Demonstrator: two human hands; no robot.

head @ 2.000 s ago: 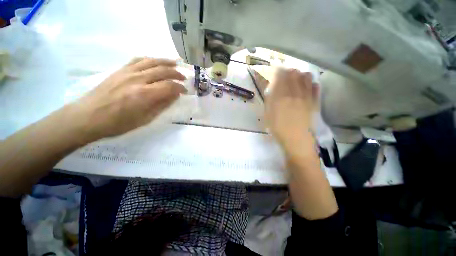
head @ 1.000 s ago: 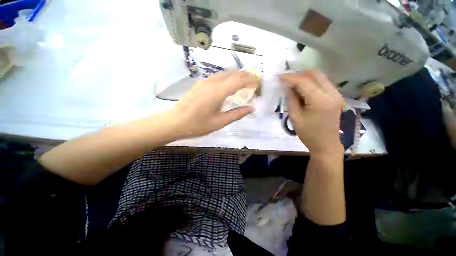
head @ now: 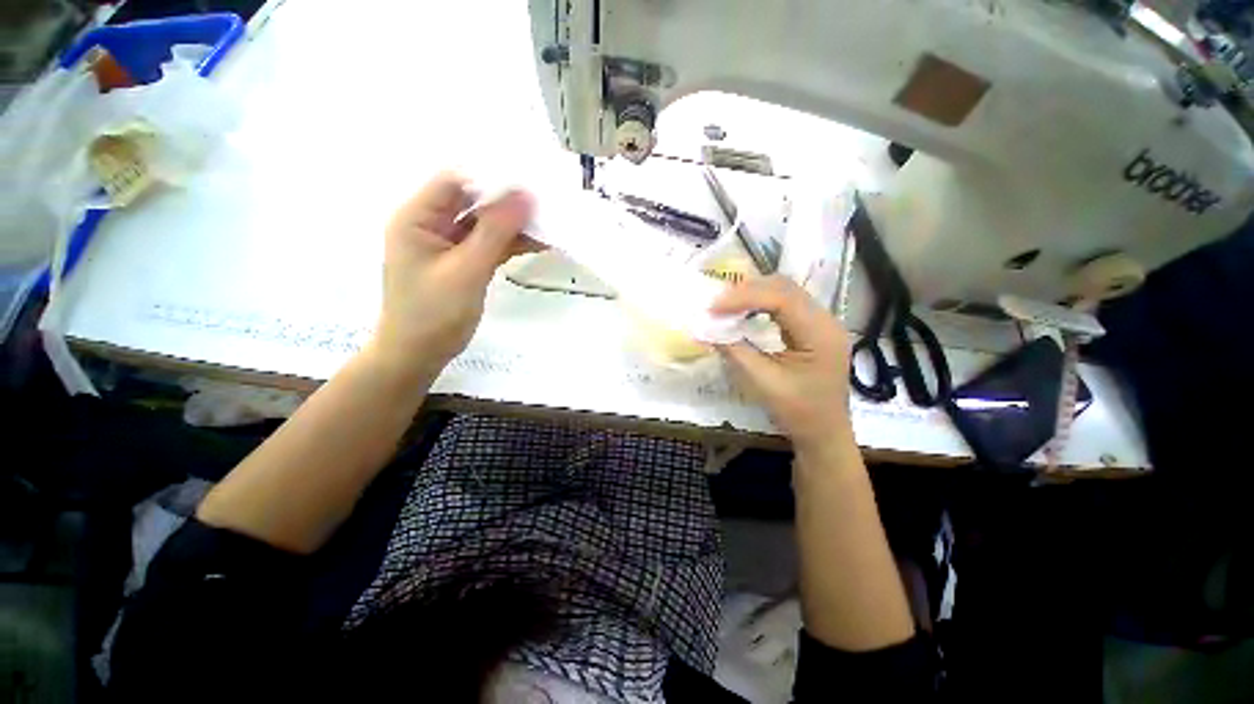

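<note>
A white fabric piece (head: 605,250) is stretched between my two hands in front of the needle area, above the table. My left hand (head: 447,268) pinches its left end between thumb and fingers. My right hand (head: 791,351) pinches its right end. A pale yellow template (head: 674,341) shows partly under the fabric beside my right hand. A tan printed label (head: 723,275) shows partly behind the fabric. The sewing machine (head: 825,69) stands behind, its presser foot and needle (head: 589,171) just beyond the fabric.
Black-handled scissors (head: 897,337) lie right of my right hand. Dark snips (head: 671,216) and a thin metal tool (head: 743,227) lie on the bed. A black item (head: 1018,402) lies far right. A plastic bag (head: 172,117) and blue tray (head: 206,35) are at the far left.
My left hand has moved left, away from the label and template. The white fabric is now spread between both hands. My right hand has moved slightly left and down. The camera view has shifted.
</note>
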